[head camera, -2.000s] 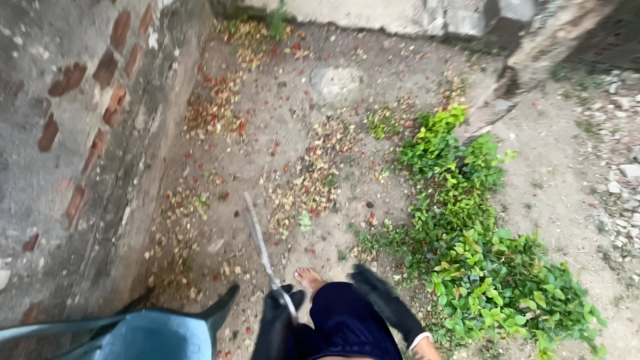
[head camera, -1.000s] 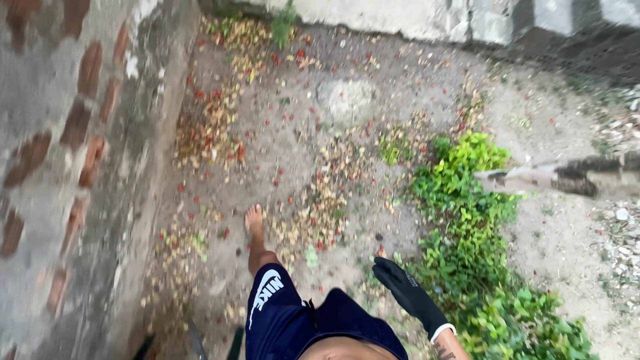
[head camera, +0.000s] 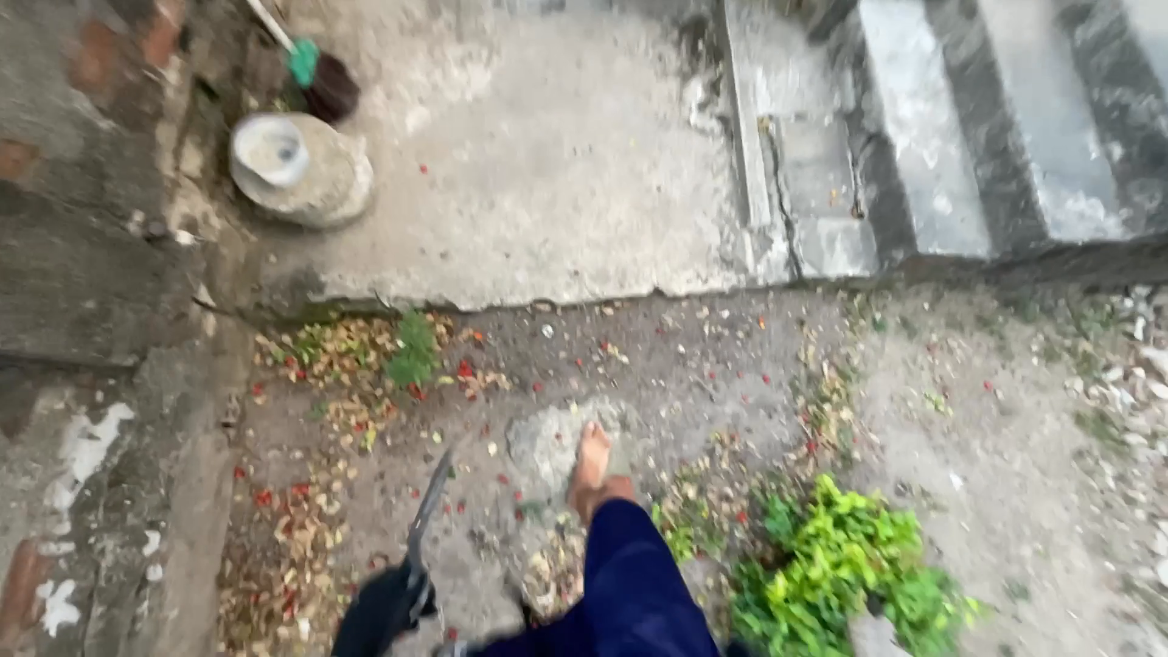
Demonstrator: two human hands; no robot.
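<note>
My left hand (head camera: 385, 598), in a black glove, is at the lower edge, closed around a thin, slightly curved grey stick or blade (head camera: 429, 511); blur hides which it is. Its far end points up and forward over the dirt. My right hand is not in view. Between the hand and the bush my leg in dark blue shorts (head camera: 643, 584) reaches forward, with a bare foot (head camera: 593, 456) on a flat round stone (head camera: 538, 443).
A raised concrete slab (head camera: 547, 210) lies ahead, with steps (head camera: 922, 119) at right. A broom (head camera: 328, 87) and a white bowl on a stone block (head camera: 342, 182) stand by the left wall (head camera: 82, 301). A leafy bush (head camera: 821, 584) grows at lower right; dry leaves (head camera: 301, 547) litter the ground.
The view has moved forward, bringing the slab, broom and bowl into sight. My right hand, seen beside the bush earlier, has left the view. My left hand with the stick or blade is back in view.
</note>
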